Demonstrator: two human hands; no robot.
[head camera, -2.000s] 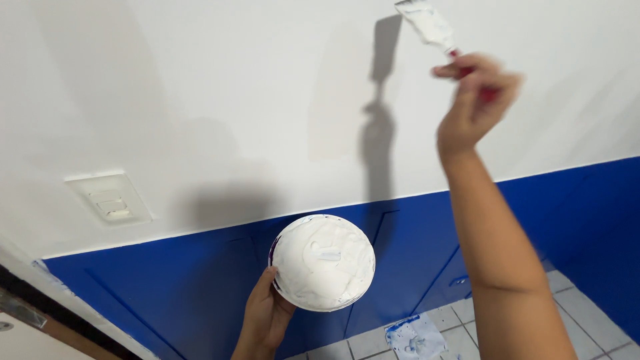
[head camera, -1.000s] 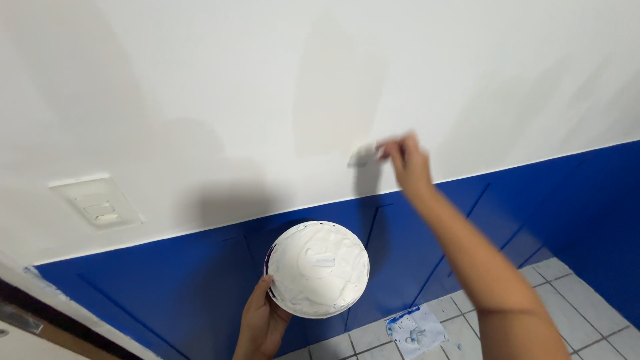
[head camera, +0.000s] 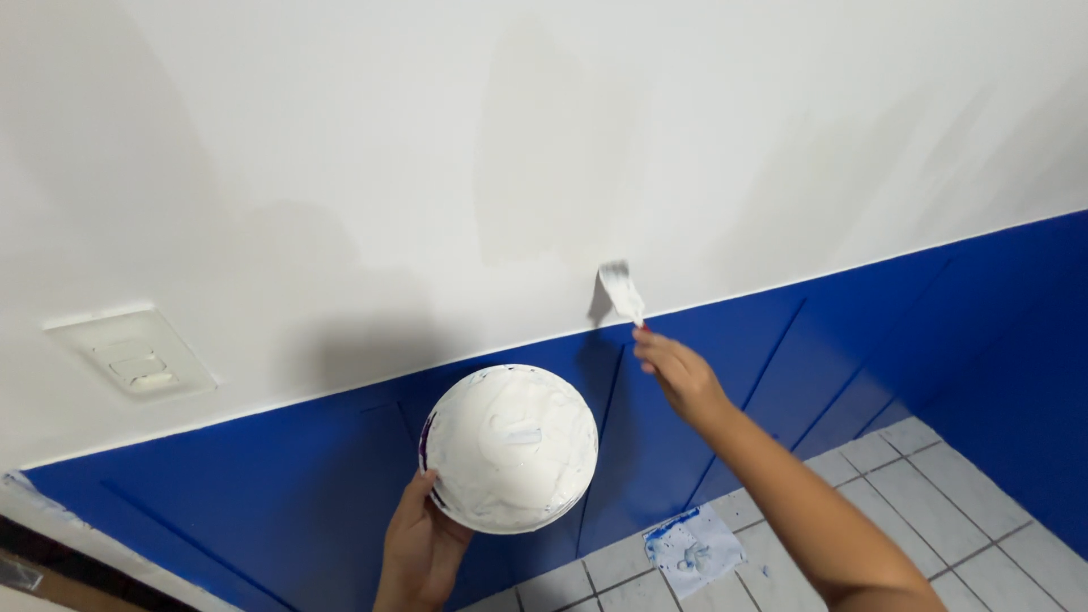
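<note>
My left hand (head camera: 422, 544) holds up a round container of thick white paint (head camera: 510, 446) by its lower left side, in front of the blue lower wall. In my right hand (head camera: 680, 378) is a paintbrush (head camera: 623, 293) with a red handle, its ferrule coated in white paint. The bristle tip points up and lies at the white upper wall (head camera: 408, 170), a little above the border with the blue. A greyish, damp-looking patch (head camera: 557, 153) shows on the white wall above the brush.
A white switch plate (head camera: 132, 355) is on the wall at left. Blue grooved panelling (head camera: 731, 365) runs below the white wall. On the tiled floor (head camera: 918, 510) lies a white sheet with blue paint stains (head camera: 695, 552). A door frame edge (head camera: 68, 565) shows at lower left.
My right hand has brought the brush down from high on the white wall to just above the blue border. My left hand still holds the container in much the same place.
</note>
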